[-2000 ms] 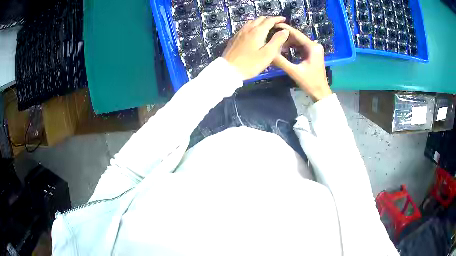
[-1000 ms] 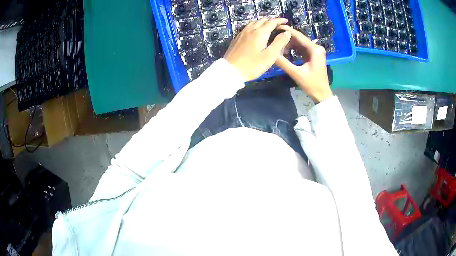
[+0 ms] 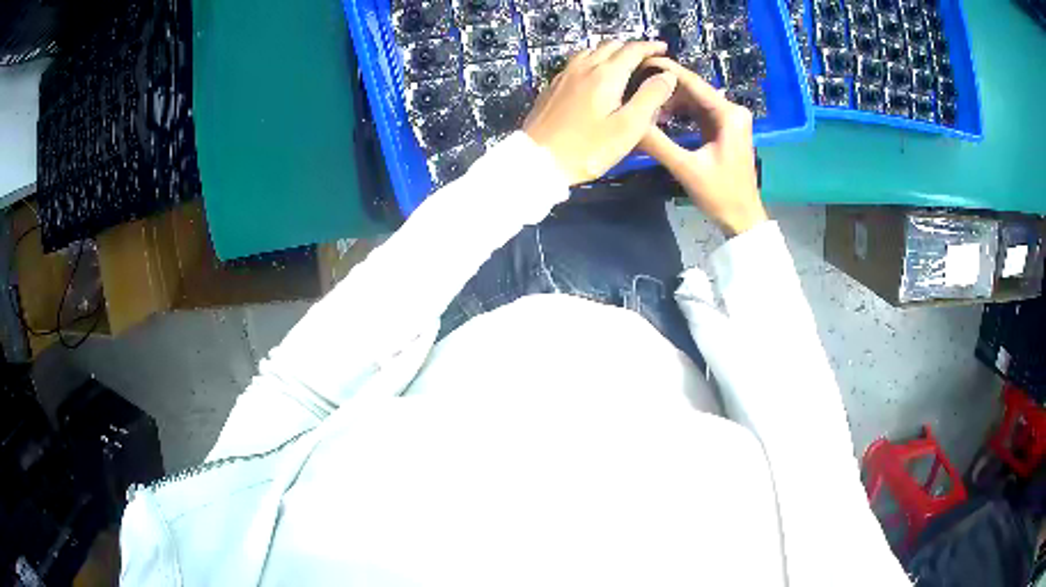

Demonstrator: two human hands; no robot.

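A blue plastic tray (image 3: pixel 396 149) at the top centre holds rows of small square camera modules (image 3: pixel 494 78) with round black centres. My left hand (image 3: pixel 599 112) is over the tray's near part, fingers bent and thumb forward. My right hand (image 3: pixel 713 143) is just right of it, with its fingertips meeting my left hand's fingertips. Something small and dark shows between the fingers, but it is mostly hidden and I cannot tell what it is or which hand holds it.
A second blue tray (image 3: pixel 975 80) of modules lies at the right on the green mat (image 3: pixel 270 138). Stacked black trays (image 3: pixel 115 126) stand at the left. Below are cardboard boxes (image 3: pixel 201 258), wrapped cartons (image 3: pixel 946 255) and red stools (image 3: pixel 918 470).
Both hands have shifted very slightly to the right, still together over the tray. The trays have not visibly moved.
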